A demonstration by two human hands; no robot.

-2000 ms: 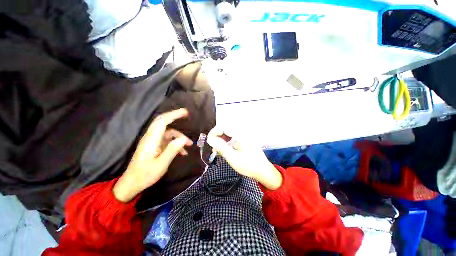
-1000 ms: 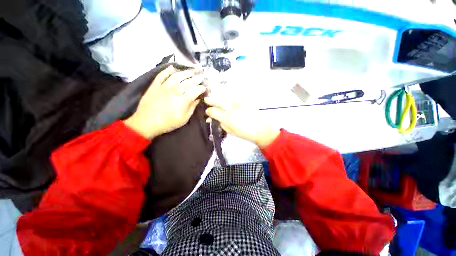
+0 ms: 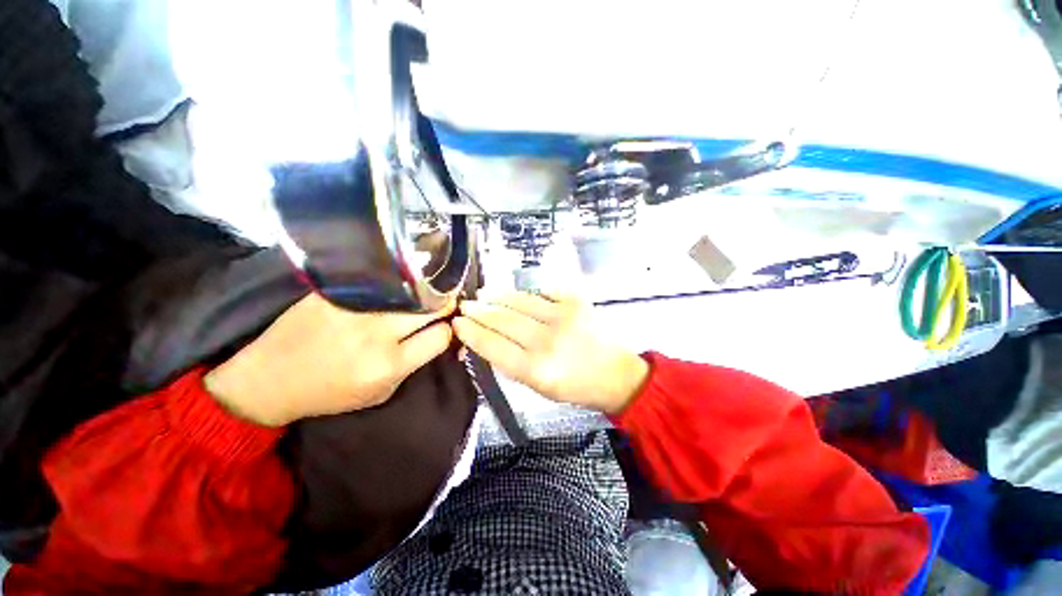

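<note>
The dark brown garment [image 3: 373,489] lies at the left and hangs over the table's front edge towards the lap. My left hand [image 3: 338,355] rests on it, fingertips at its right edge below the machine head. My right hand [image 3: 547,349] meets the left fingertips there; both hold the edge with the zipper tape. The dark zipper tape [image 3: 498,402] hangs down below the fingers. The sewing machine head [image 3: 338,151] looms large and hides the needle and presser foot. Whether the edge lies under the foot cannot be told.
Chrome tension parts [image 3: 611,186] are right of the head. A small brown tab [image 3: 710,260], a slim black tool [image 3: 809,269] and scissors with green and yellow loops [image 3: 953,300] lie on the white table [image 3: 699,349]. White padded pieces are behind at left. Coloured clothes lie below at right.
The view has moved closer to the machine head, which now covers the needle area. Both hands went from apart over the lap to the garment edge by the needle, and remain together there.
</note>
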